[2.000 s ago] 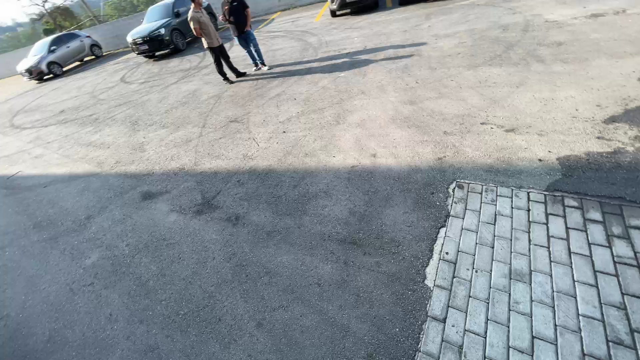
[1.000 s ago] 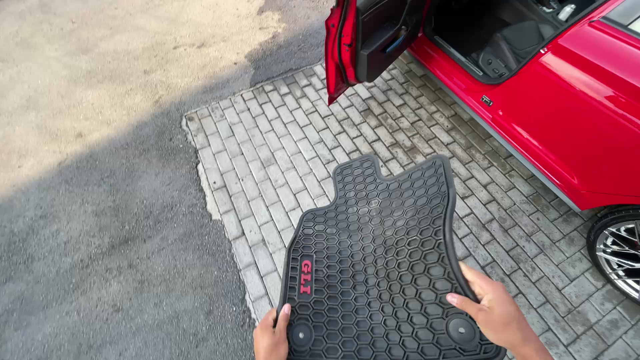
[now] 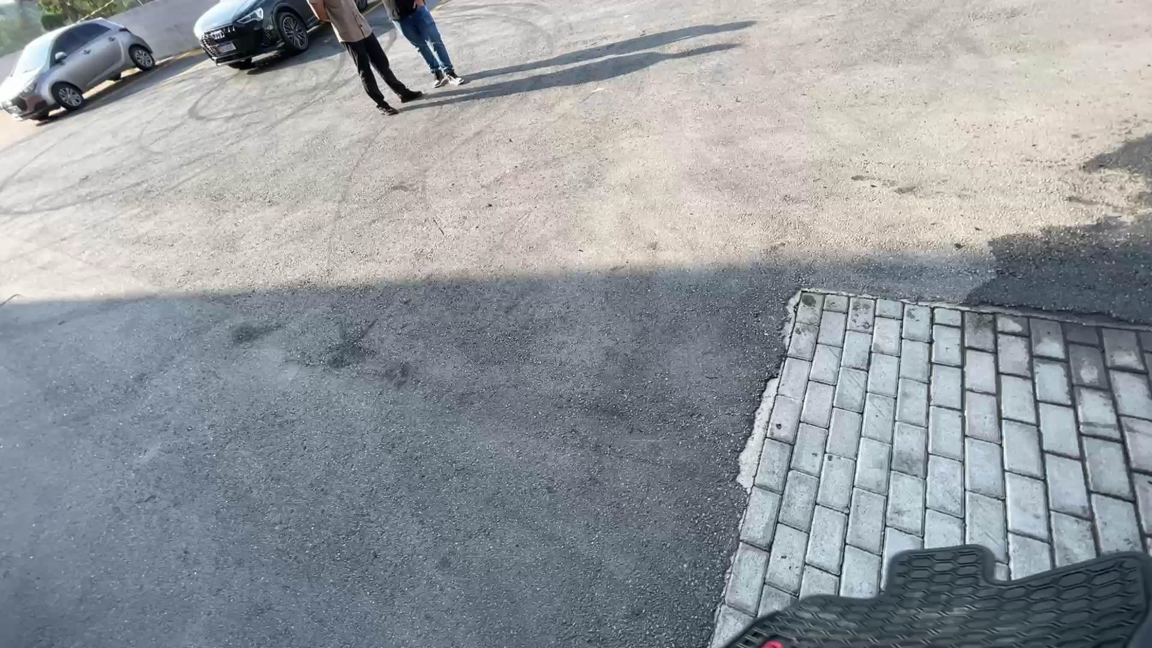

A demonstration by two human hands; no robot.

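Note:
The upper part of a black rubber car floor mat (image 3: 981, 598) with a honeycomb pattern shows at the bottom right of the head view. A bit of its red lettering is just visible at the lower edge. Neither my left hand nor my right hand is in the frame, so their hold on the mat is hidden. Behind the mat lies grey block paving (image 3: 909, 432).
Dark shaded asphalt (image 3: 405, 468) borders the paving on the left, with sunlit ground beyond. Two people, one in black trousers (image 3: 367, 63) and one in jeans (image 3: 423, 40), stand far off near a silver car (image 3: 85, 58) and a black car (image 3: 256, 27).
The view has swung away from the red car, which has left the frame. One second ago both hands held the mat in sight; now only the mat's upper part shows.

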